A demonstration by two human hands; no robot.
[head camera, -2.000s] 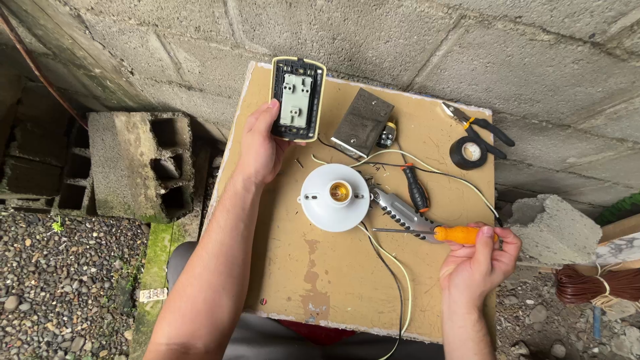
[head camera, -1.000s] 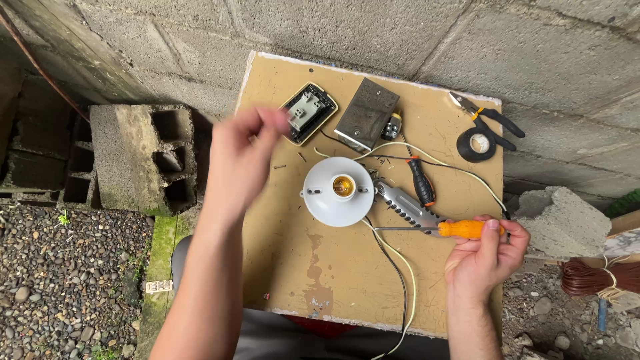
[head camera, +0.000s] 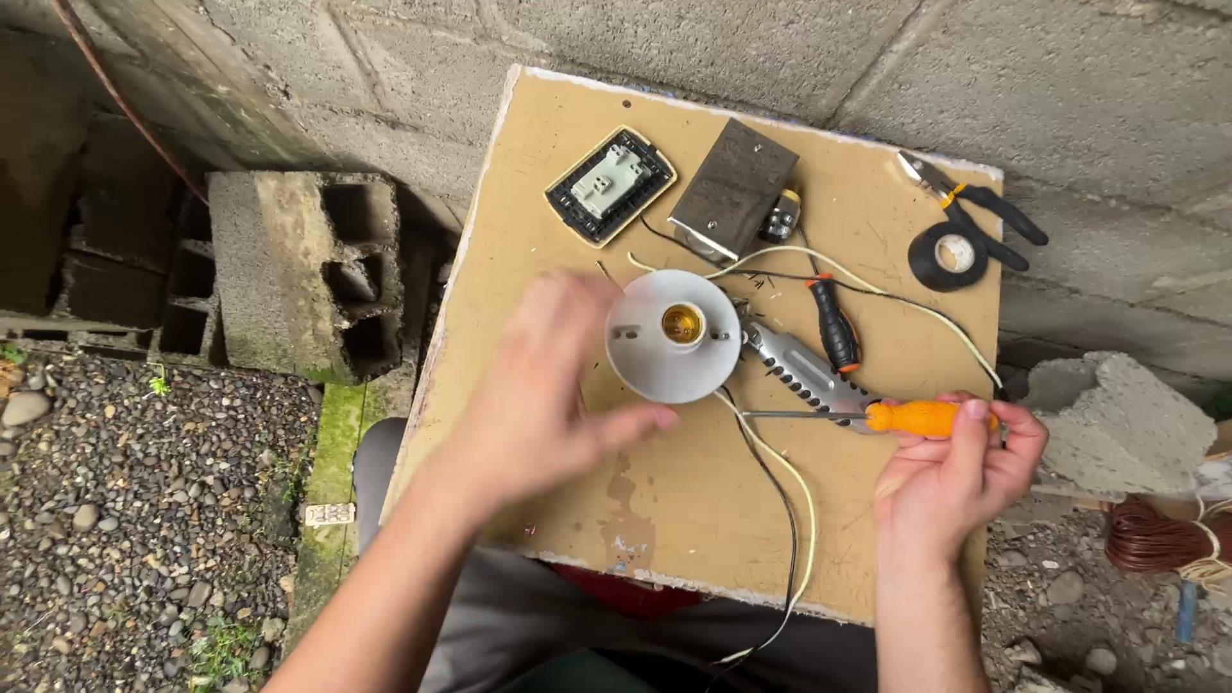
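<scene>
My left hand [head camera: 539,395], somewhat blurred, is at the left edge of a white round lamp holder [head camera: 645,361], fingers apart; whether it touches the rim I cannot tell. Between thumb and fingers of my right hand [head camera: 953,452] is an orange-handled screwdriver [head camera: 914,418], its shaft pointing left toward two wires [head camera: 804,472], one black, one pale, that come from the lamp holder. Behind the left hand lies a switch or outlet plate [head camera: 611,185], its back facing up. A metal electrical box [head camera: 735,188] with a cable connector [head camera: 782,216] lies right of the plate.
On the board [head camera: 712,510] also lie a black-and-red screwdriver [head camera: 834,322], a grey serrated tool [head camera: 804,371], black electrical tape [head camera: 947,257] and black-handled pliers [head camera: 982,207]. A concrete block wall [head camera: 674,43] stands behind. Hollow blocks [head camera: 289,274] are at left, a coil of brown wire [head camera: 1155,539] at right.
The plate was in my left hand two seconds ago; it now lies on the board, let go. My left hand has moved down to the lamp holder. My right hand still holds the orange screwdriver.
</scene>
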